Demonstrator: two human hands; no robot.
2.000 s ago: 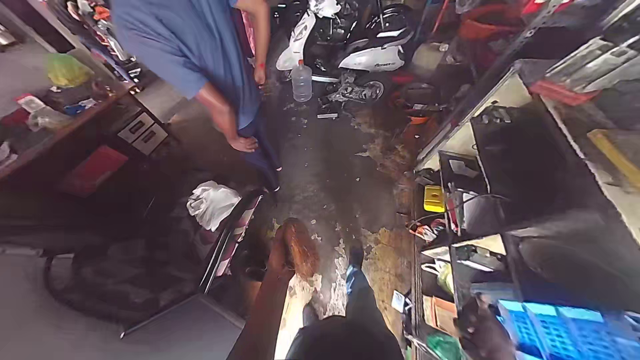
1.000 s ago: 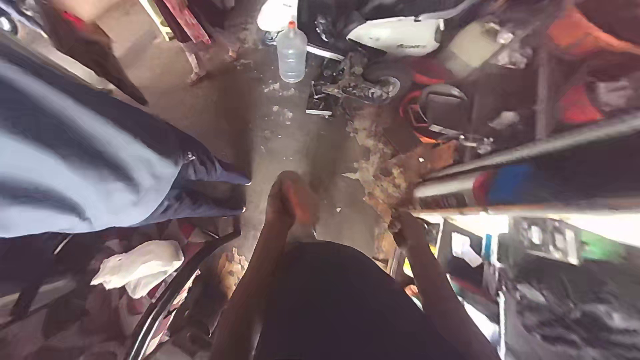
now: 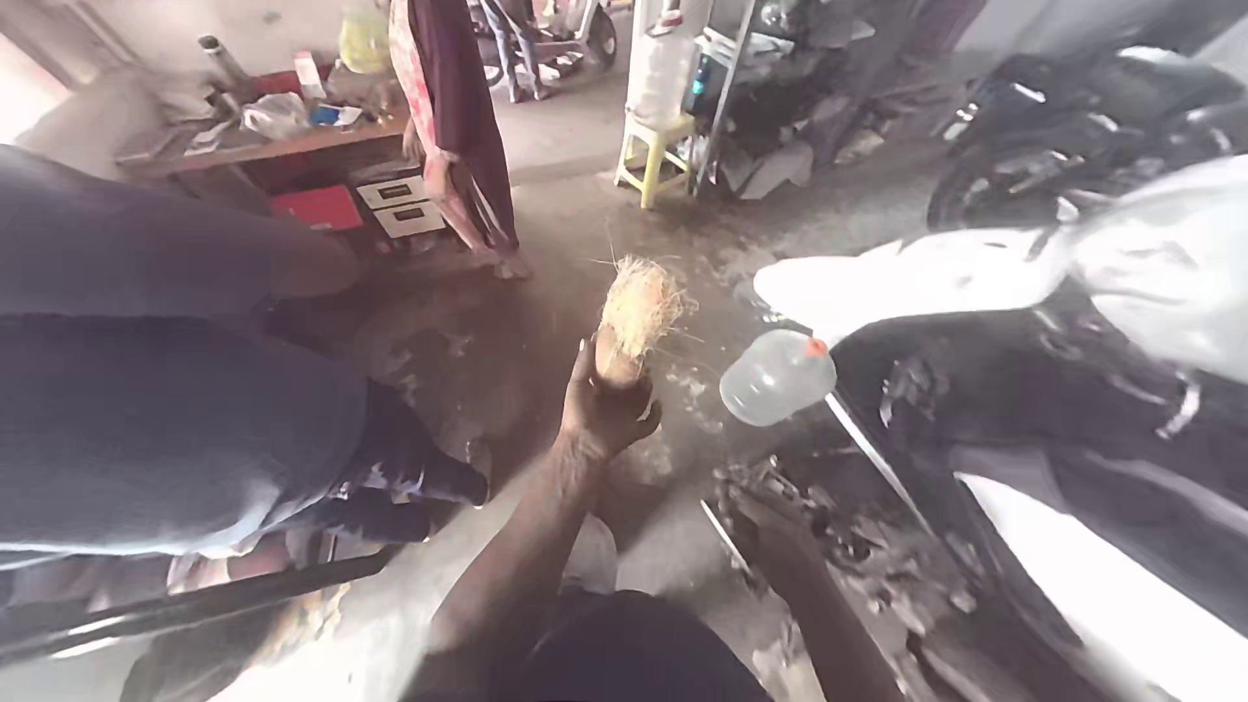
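Observation:
A brown coconut (image 3: 620, 353) with a tuft of pale husk fibres at its upper end rests in my left hand (image 3: 604, 405), near the middle of the view. Its fibres point away from me. Lower and to the right, my right hand (image 3: 765, 526) is closed on a thin, pale, straight object (image 3: 723, 534), perhaps a blade; it is too blurred to name. The two hands are apart, and the right one is in front of the dark, cluttered floor beside a scooter.
A large clear plastic bottle (image 3: 778, 378) with an orange cap stands ahead right, beside a white scooter (image 3: 907, 278). A person in blue (image 3: 175, 419) is close on the left; another (image 3: 473, 127) stands near a cluttered wooden desk (image 3: 273, 146). A yellow stool (image 3: 651, 156) holds a water jar.
The view has swung a lot, now showing the desk and the stool. My right hand, earlier by the shelf, now holds a thin pale object. The fibres on the coconut now show.

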